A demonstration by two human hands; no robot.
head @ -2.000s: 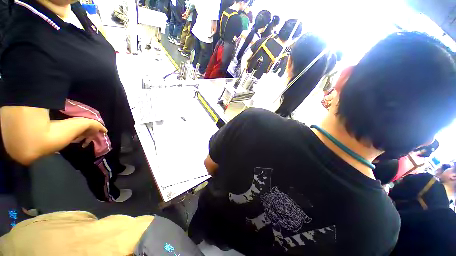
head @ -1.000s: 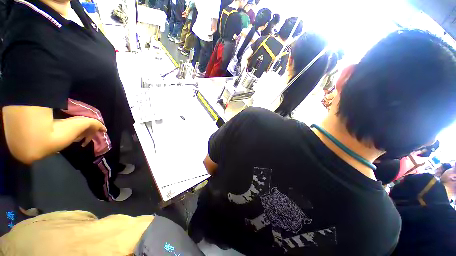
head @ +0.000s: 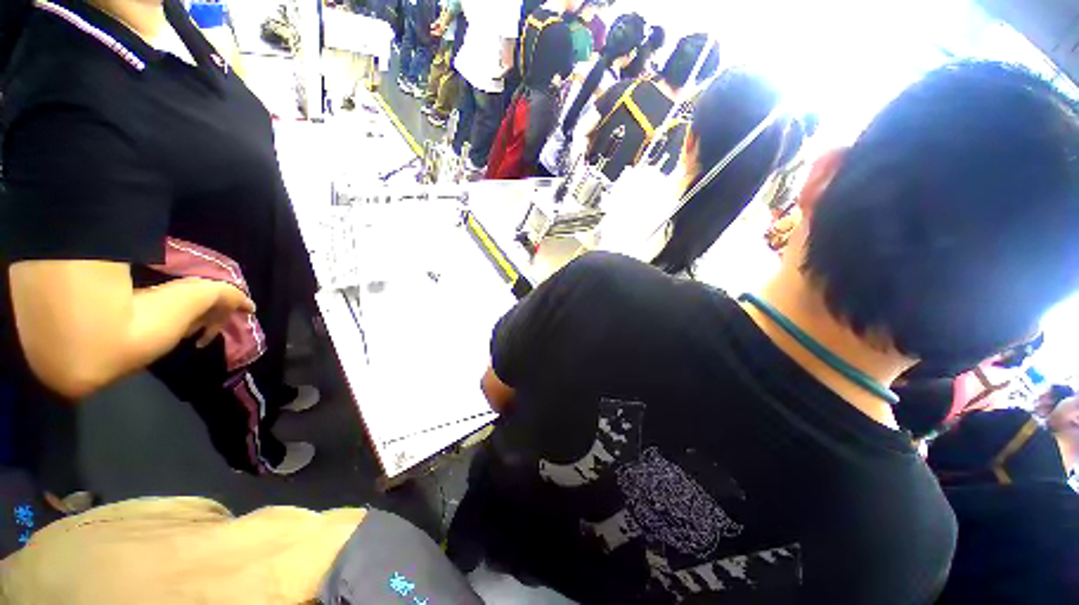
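Observation:
Neither of my hands shows in the head view. A bulky tan sleeve or cloth (head: 178, 553) fills the bottom left, beside a dark grey apron (head: 396, 565) with a small light-blue mark. Nearest in front of me is a white table (head: 414, 355) with a thin dark edge. A long yellow-black strip (head: 495, 253) lies on it, with small metal fixtures (head: 556, 227) beside its far end. Glare hides much of the table's surface.
A person in a black T-shirt (head: 710, 437) stands close in front, back turned, right of the table. A person in a black polo (head: 130, 154) stands left, hand on a maroon-pink garment (head: 243, 337). More people stand beyond; yellow floor line (head: 399, 124) runs along the aisle.
The head of the person in the black T-shirt has shifted slightly up and to the right. The forearm of the person in the polo has moved slightly right.

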